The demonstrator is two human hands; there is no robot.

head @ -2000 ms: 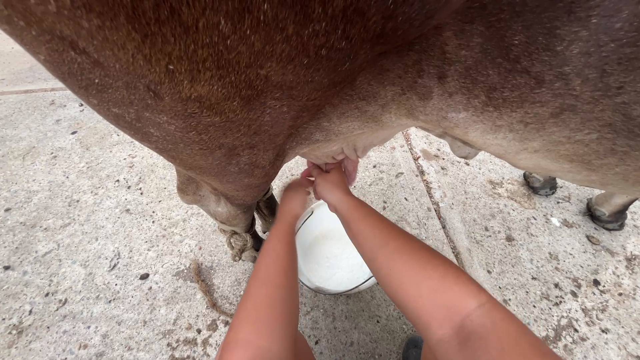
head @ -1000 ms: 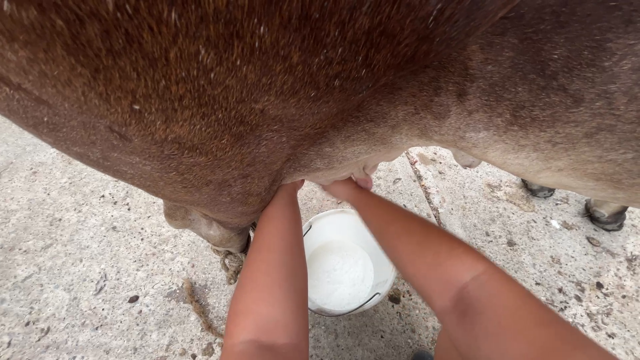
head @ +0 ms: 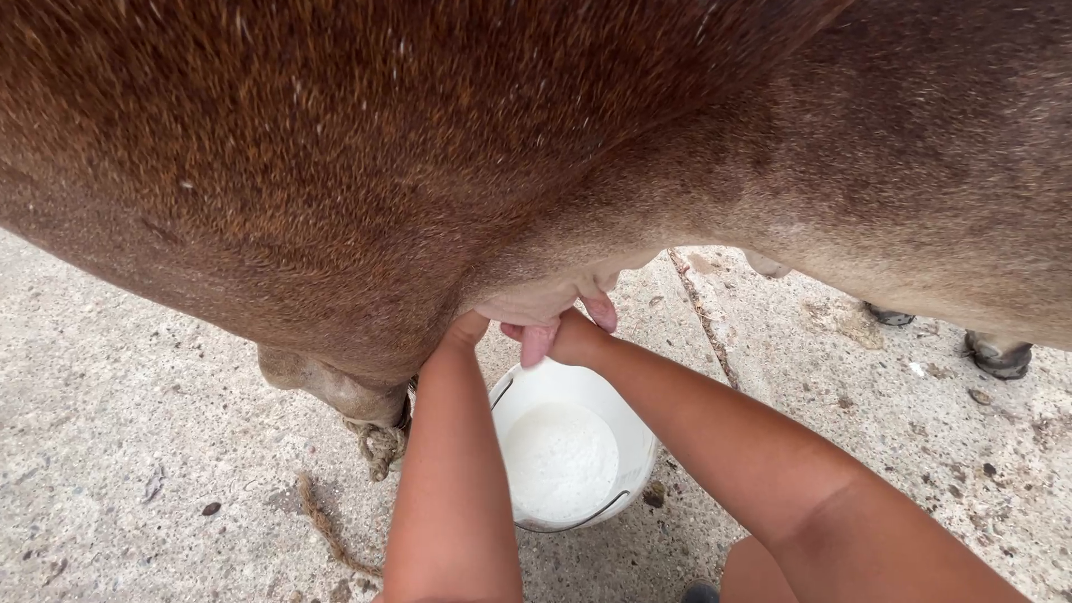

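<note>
A brown cow (head: 419, 167) stands across the view, its pale udder (head: 536, 300) low at the middle. Two pink teats hang in plain sight, one of them (head: 538, 342) between my hands. My left hand (head: 466, 328) is at the udder's left edge, its fingers hidden behind the cow's flank. Behind that front teat, my right hand (head: 576, 337) reaches up to the udder; its fingers are mostly hidden, so its grip cannot be told. Below both hands stands a white bucket (head: 632, 435) with a wire handle, holding frothy milk (head: 559, 461).
Rope (head: 378, 444) is tied around the cow's leg at the left, and a loose rope end (head: 328, 528) lies on the concrete floor (head: 167, 435). Hooves (head: 998, 356) stand at the right. A dark shoe tip (head: 700, 591) shows at the bottom edge.
Two seconds ago my hands were close together at the teats; now they are apart, with a teat hanging between them. The view has come nearer to the cow.
</note>
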